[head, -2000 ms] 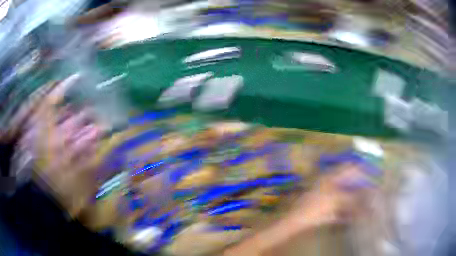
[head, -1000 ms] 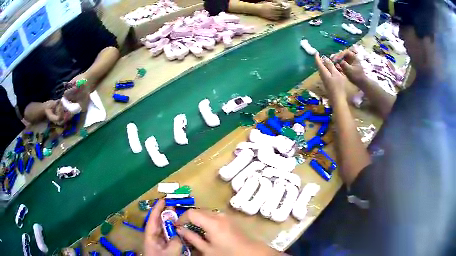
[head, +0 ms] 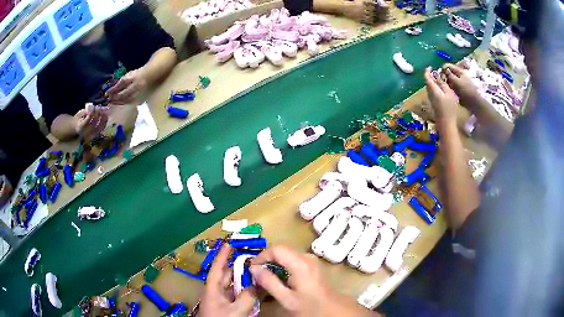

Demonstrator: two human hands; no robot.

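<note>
My left hand point(head: 217, 288) is at the bottom centre, fingers around a white plastic housing point(head: 239, 272) with a blue battery cell point(head: 247, 277) in its open side. My right hand point(head: 297, 278) is beside it, its thumb and fingertips at the housing's right side. A small dark green piece, perhaps a circuit board point(head: 276, 270), shows between its fingers. The lower end of the housing is partly hidden by my fingers. Blue cells point(head: 247, 243), a green piece point(head: 252, 229) and a small white block point(head: 235, 225) lie just behind my hands.
A pile of white-pink housings point(head: 352, 238) lies to the right on the tan bench point(head: 278, 210). Blue cells with green boards point(head: 405, 145) lie behind it. The green conveyor belt point(head: 130, 217) carries spaced housings. A person's forearm point(head: 454, 161) reaches in at right; other people sit across the belt.
The blurred view has become sharp, then shifted slightly, so the scene sits further right. My hands remain at the housing; my right fingers have closed in over it.
</note>
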